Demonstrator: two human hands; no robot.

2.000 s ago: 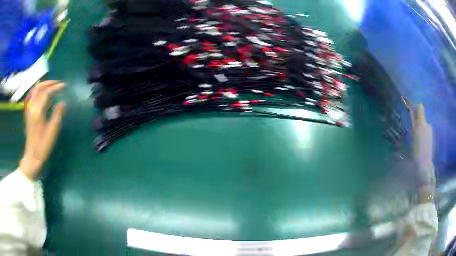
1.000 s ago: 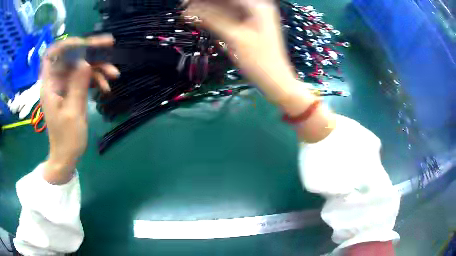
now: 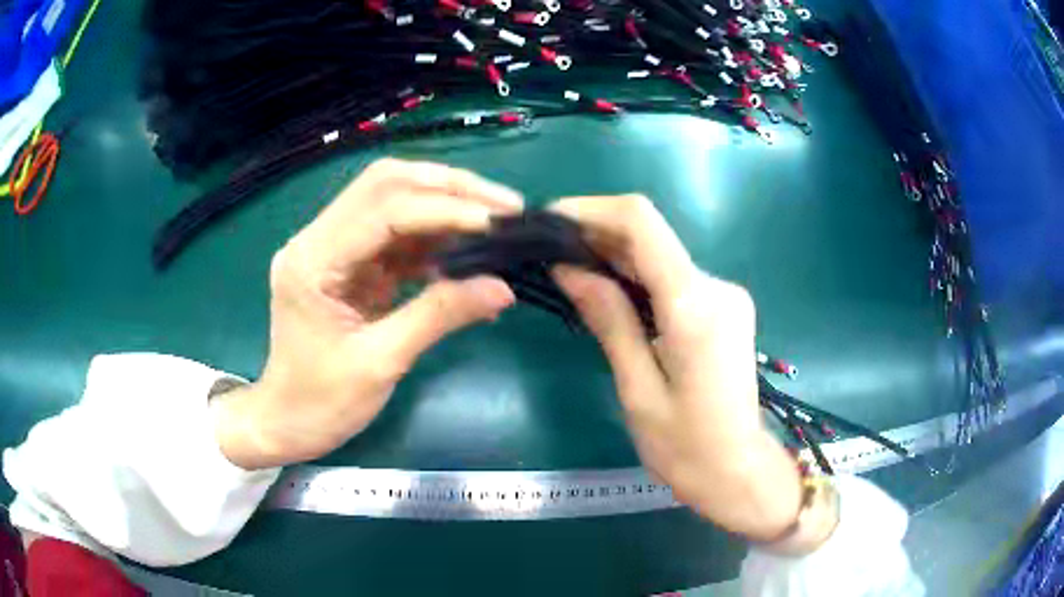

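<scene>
A black wire harness (image 3: 519, 247) is held between both hands over the middle of the green mat. My left hand (image 3: 362, 303) pinches its left end between thumb and fingers. My right hand (image 3: 671, 338) grips the wires just to the right. The held part is blurred, so I cannot tell whether it shows a connector housing. Loose wire ends with red sleeves and silver ring terminals (image 3: 784, 370) spread out below and right of my right hand, over the ruler.
A large harness pile (image 3: 268, 70) lies at the far side, its red and white ends to the right. More wires (image 3: 951, 251) lie at the right beside a blue surface (image 3: 1015, 152). A steel ruler (image 3: 467, 494) lies along the near side. Orange scissor handles (image 3: 36, 173) are at far left.
Both hands have come from the pile to the middle of the mat and now hold a harness together. The pile sits higher in the picture.
</scene>
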